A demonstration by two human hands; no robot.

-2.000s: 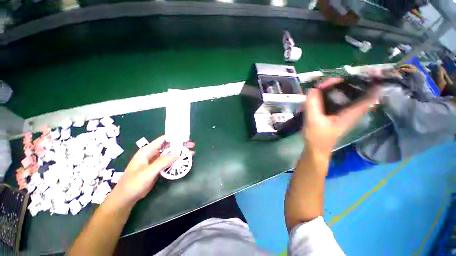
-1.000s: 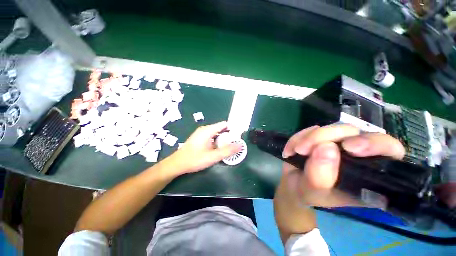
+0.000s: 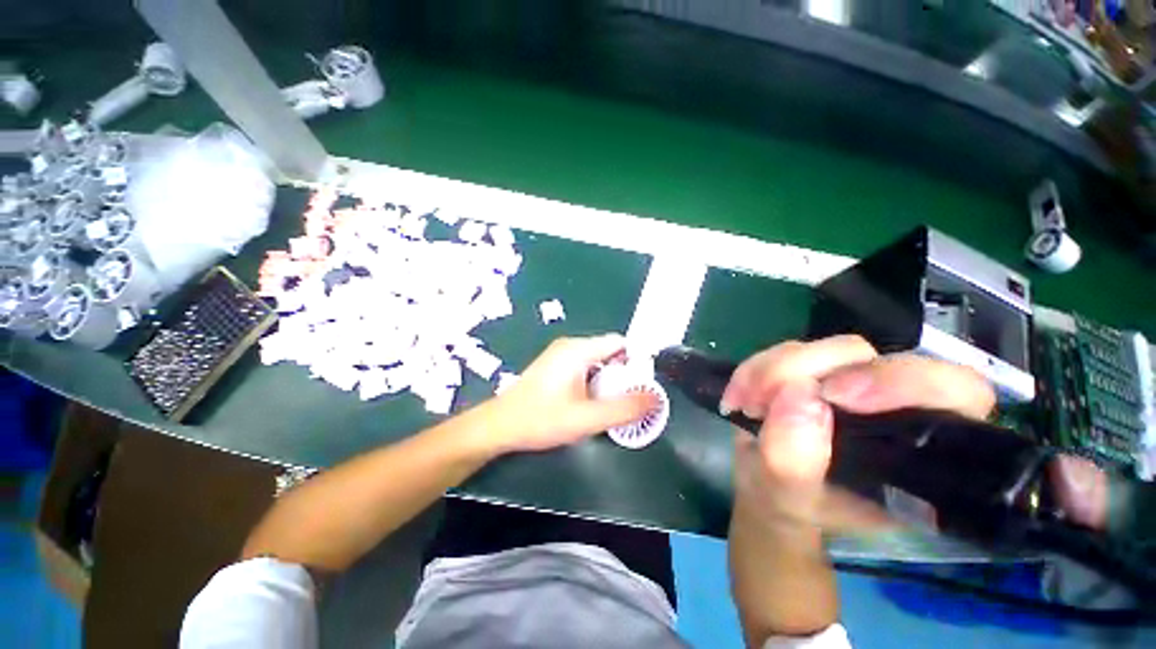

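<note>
My left hand [image 3: 571, 399] holds the round spoked head of a white fan unit [image 3: 639, 418] low over the dark green bench. A flat white bar [image 3: 667, 302] extends from the head towards the pale strip. My right hand [image 3: 837, 418] grips a thick black electric screwdriver [image 3: 938, 463]. Its tip points left, close to the joint of head and bar; whether it touches cannot be told. A loose pile of small white pieces [image 3: 393, 304], some pink-red, lies left of my left hand. One white piece [image 3: 552, 309] lies apart.
A parts tray [image 3: 203, 342], a clear-whitish plastic bag [image 3: 203, 203] and round white housings [image 3: 76, 235] are at left. The screw feeder [image 3: 976, 304] and green circuit boards [image 3: 1097, 387] are at right. White units [image 3: 1053, 249] sit on the green belt. A cardboard box [image 3: 165, 545] is below the bench.
The view has swung left. My right hand has brought the screwdriver from beyond the feeder to the fan unit. In the last second, its tip has stayed near the unit. My left hand keeps its hold.
</note>
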